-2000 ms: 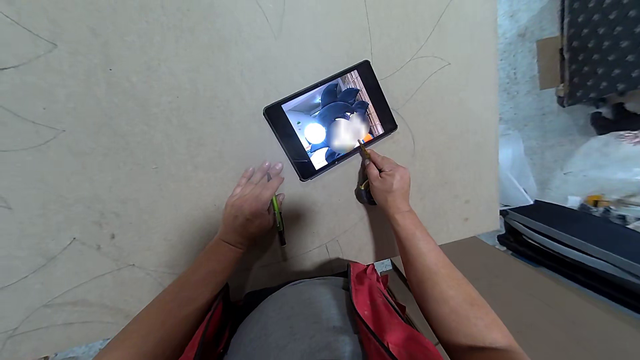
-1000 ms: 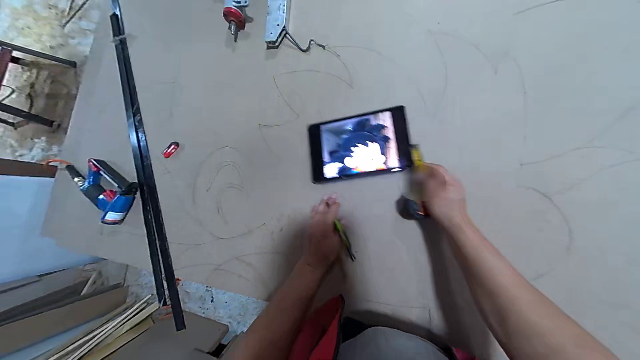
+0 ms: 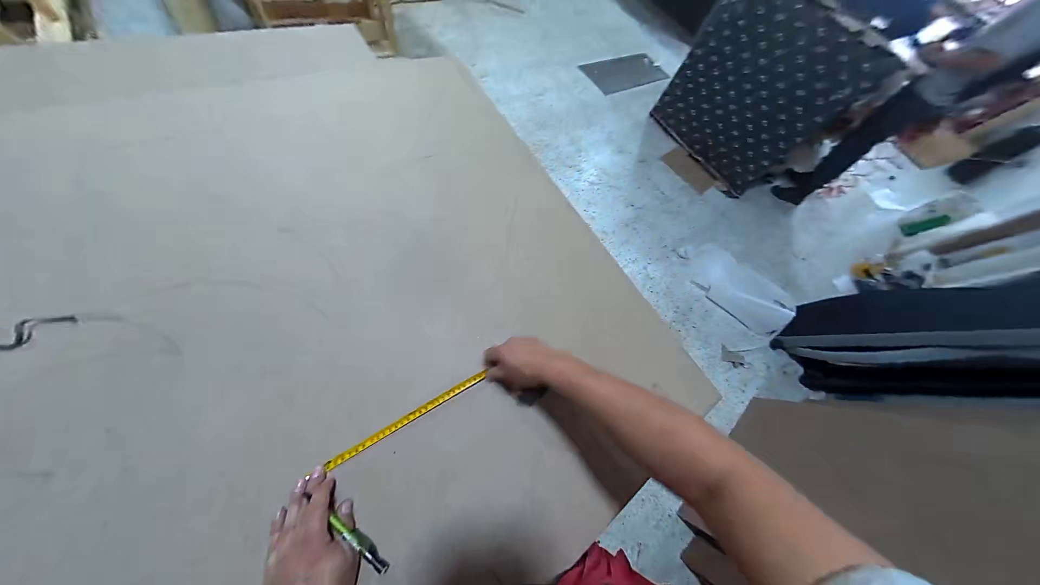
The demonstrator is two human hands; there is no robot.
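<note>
A yellow tape measure blade lies extended at a slant across a large tan board. My right hand is closed around the tape measure's case, of which only a dark part shows beneath the palm. At the blade's lower left end, the fingertips of my left hand press on the tape. A green pen or marker is tucked between the thumb and fingers of that same hand. Faint curved pencil lines run over the board.
A dark hooked cable or cord rests on the board at far left. Beyond the board's right edge is a speckled floor with a patterned dark box, plastic sheeting and stacked dark panels. A person stands at upper right.
The tape blade is now drawn out between my hands, which are farther apart. The tablet near my hands in the earlier frames is out of sight. The view has swung strongly.
</note>
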